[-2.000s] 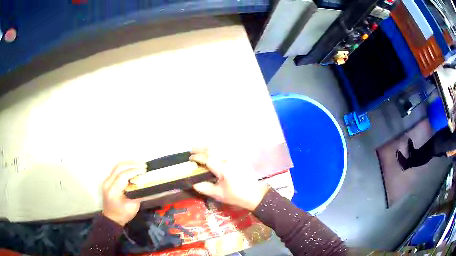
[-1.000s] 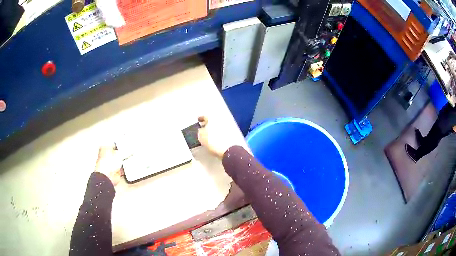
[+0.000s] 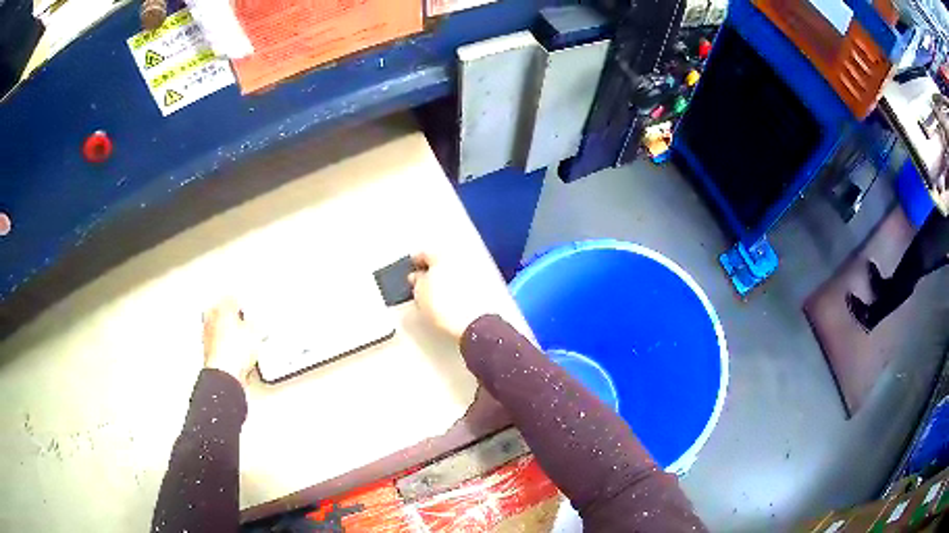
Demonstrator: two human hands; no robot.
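Observation:
The pale block-like cutting die (image 3: 323,331) with a dark edge lies flat on the pale board (image 3: 135,416). My left hand (image 3: 226,338) is at the left side of the die, fingers against its edge. My right hand (image 3: 442,292) holds the near right part of a small dark sheet (image 3: 395,281) at the right end of the die. Whether the sheet runs under the die is hard to tell in the glare.
A large blue tub (image 3: 666,333) stands right of the board, with a round light-blue shape inside. The dark-blue press (image 3: 343,109) crosses behind. A red-covered ledge (image 3: 468,500) runs along the front. A person's legs (image 3: 895,276) show at far right.
Since two seconds ago, the die has gone from being held up on edge in both hands to lying on the board. In the last second, hands and die have hardly moved.

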